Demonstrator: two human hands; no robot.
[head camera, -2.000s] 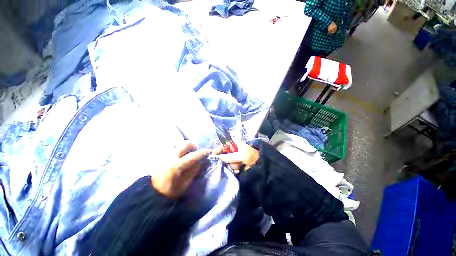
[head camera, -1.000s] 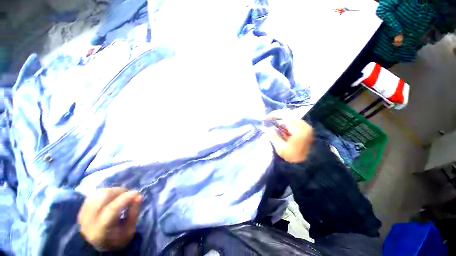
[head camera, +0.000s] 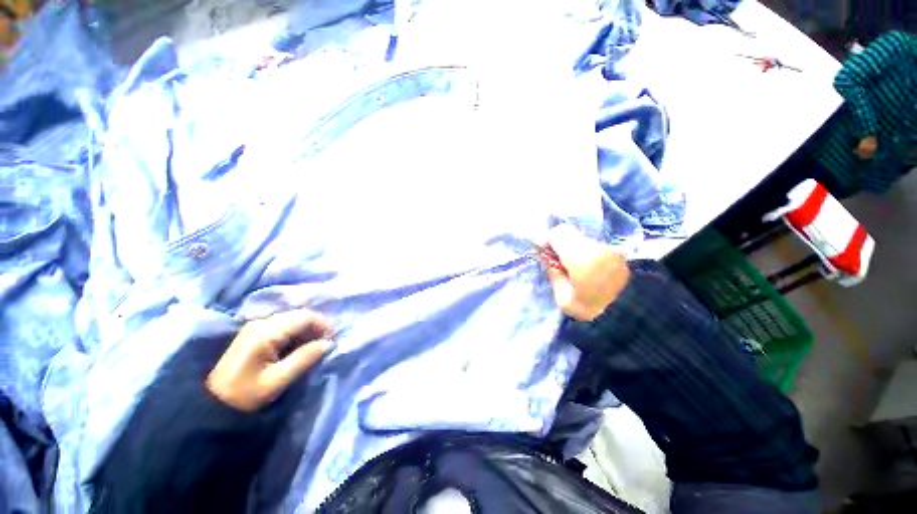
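A light-blue denim garment (head camera: 442, 351) lies heaped over the white table, much of it glaring white. A long seam runs across it between my hands. My left hand (head camera: 269, 359) is at the left end of the seam, thumb and fingers pinching the cloth. My right hand (head camera: 588, 273) is at the right end, closed around red-handled snips (head camera: 550, 257) and against the cloth; the blades are mostly hidden. A curved band (head camera: 382, 100) and a metal button (head camera: 199, 250) show on the denim further off.
Other red snips (head camera: 768, 65) lie on the white tabletop (head camera: 739, 131). A green crate (head camera: 749, 311) and a red-and-white stool (head camera: 830, 231) stand to the right. A person in a checked top (head camera: 885, 110) is at the far right. More denim (head camera: 40, 201) is heaped at left.
My hands were close together, then moved apart along the seam, my left hand going left. Since one second ago my left hand has risen slightly. The view has swung left.
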